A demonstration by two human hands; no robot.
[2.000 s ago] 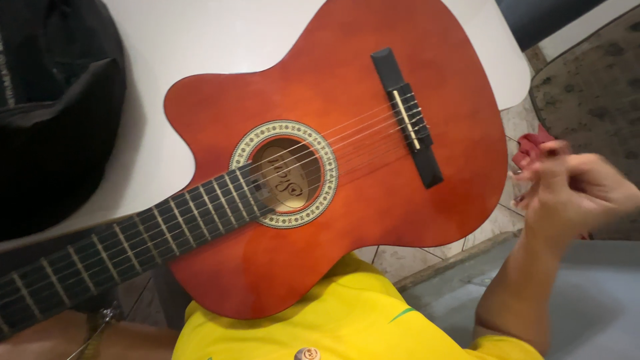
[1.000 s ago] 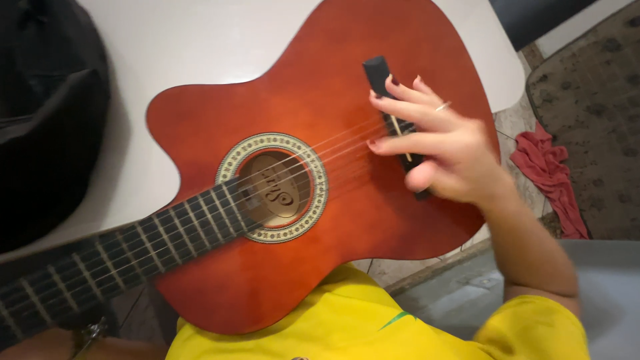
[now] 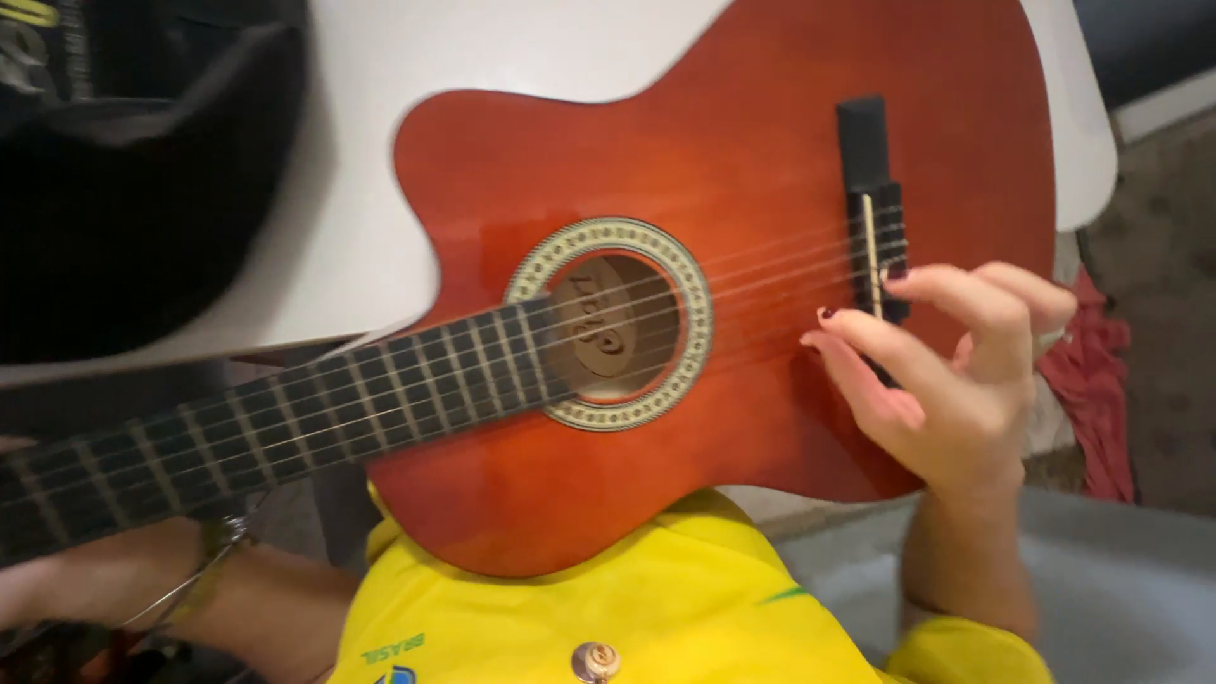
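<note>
A red-orange acoustic guitar with a cutaway body (image 3: 760, 190) lies across my lap, its fretted neck (image 3: 285, 418) running to the lower left. Over the strings, just beside the black bridge (image 3: 866, 161), is my right hand (image 3: 950, 361), its fingers curled and apart, holding nothing. Whether its fingertips touch the strings I cannot tell. A patterned rosette (image 3: 698, 323) rings the sound hole. Part of my left hand (image 3: 28, 594) shows at the left edge, by the underside of the neck; its fingers are mostly hidden. A bracelet is on that wrist.
Behind the guitar stands a white table (image 3: 513, 47), with a large black item (image 3: 142, 209), perhaps a bag, on its left. A pinkish-red cloth (image 3: 1097, 399) lies at the right, near a dark patterned mat (image 3: 1178, 285). A grey surface (image 3: 1121, 570) is at the lower right.
My right hand, raised off to the right of the guitar two seconds ago, came over the bridge and is now lower on it, its fingers more curled. The guitar stays on my lap.
</note>
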